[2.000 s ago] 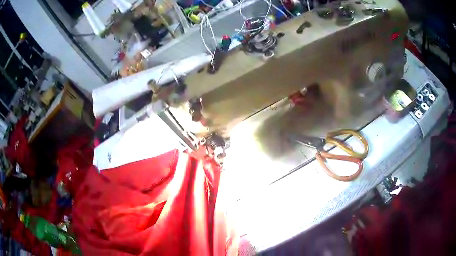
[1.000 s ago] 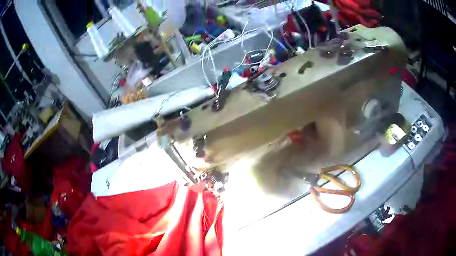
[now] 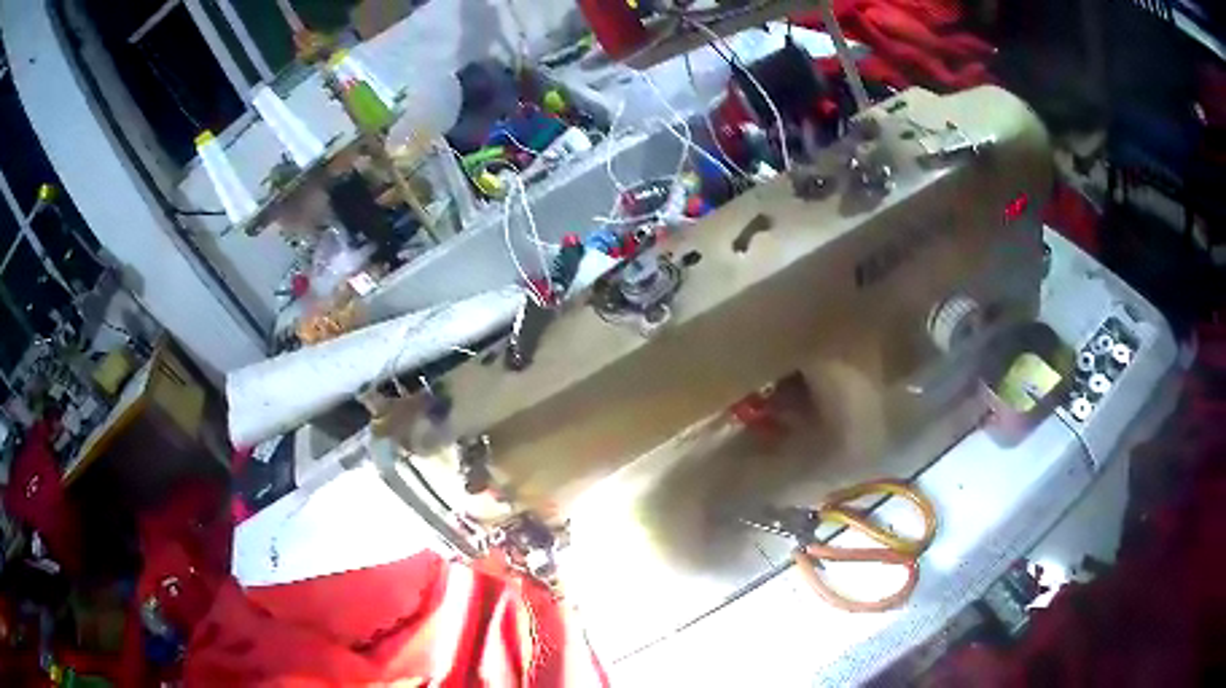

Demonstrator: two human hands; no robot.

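Observation:
Neither of my hands is in view. A bright red cloth lies at the left end of the sewing machine, reaching the presser foot in strong lamp glare and running out of the bottom edge. The beige, stained machine head crosses the view from lower left to upper right. Thread scissors with orange-yellow loop handles lie on the white bed in front of the arm, their dark blades pointing left. Whether the cloth is under the needle is hard to tell in the glare.
A control panel and a small container are at the table's right end. A long white roll lies behind the machine. White thread cones stand at upper left. Red cloth heaps show at upper right and at left.
The view has shifted, so the machine sits lower and further left in the picture and more background shows. The scissors still lie on the bed. Less of the red cloth is visible.

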